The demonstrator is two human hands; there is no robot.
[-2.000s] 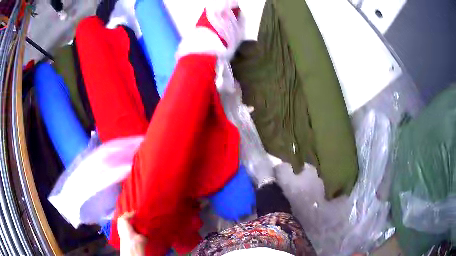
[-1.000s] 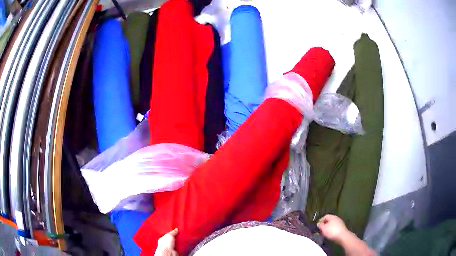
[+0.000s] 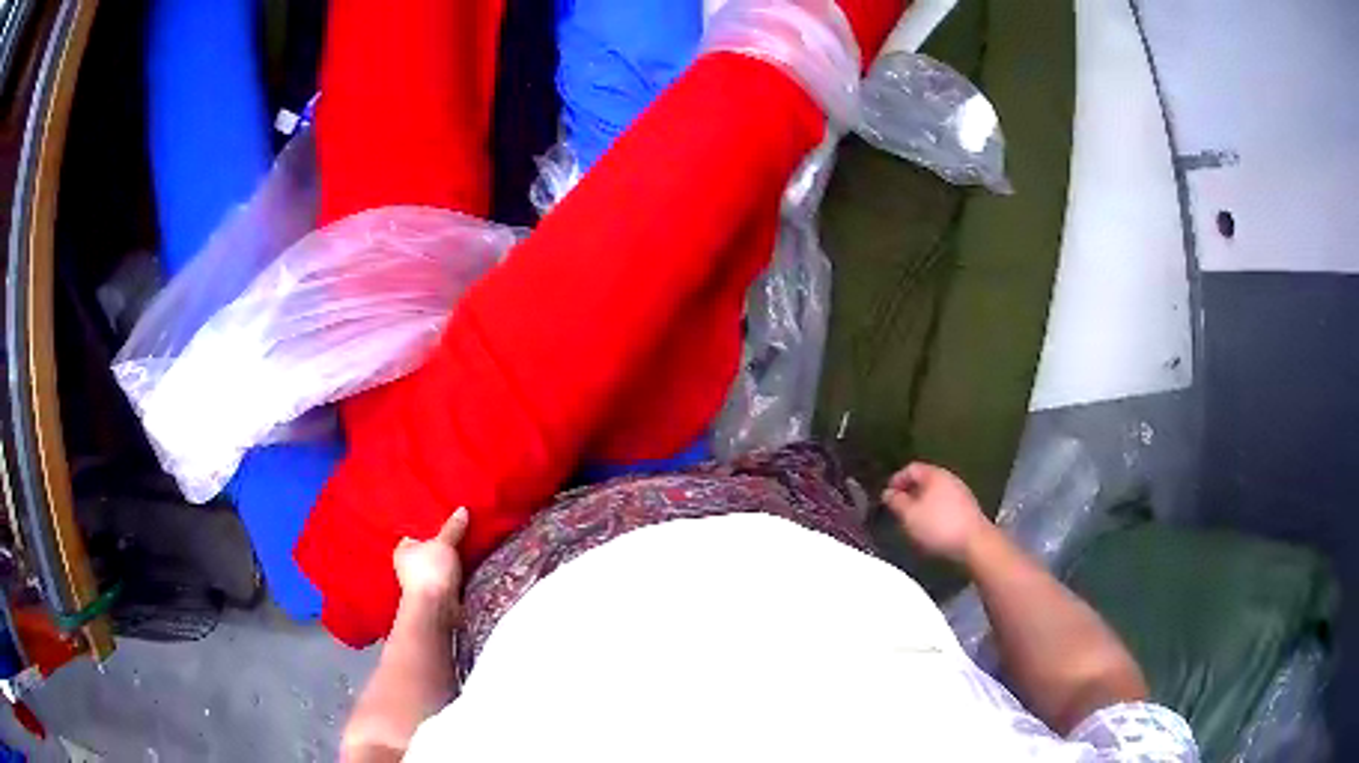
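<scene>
A thick red fabric roll (image 3: 596, 268) lies diagonally in front of me, its lower end at my left side and its upper end cut off by the top edge. Clear plastic bag (image 3: 775, 42) is bunched around its upper part. My left hand (image 3: 429, 561) is on the roll's lower end, thumb up, holding it; its other fingers are partly hidden. My right hand (image 3: 930, 507) is beside my right hip, over the olive fabric, fingers curled, with nothing visible in it. It does not touch the red roll.
Another red roll (image 3: 403, 119), blue rolls (image 3: 212, 134) and an olive roll (image 3: 1002, 268) lie around it. Loose plastic (image 3: 321, 321) covers part of the red and blue rolls. Curved metal rails (image 3: 33, 343) stand at the left. Green wrapped cloth (image 3: 1207, 611) is at lower right.
The red roll's upper end has swung right and settled beside the olive fabric. My right hand has come into view at my right side. My left hand stays on the lower end. The camera has tilted down.
</scene>
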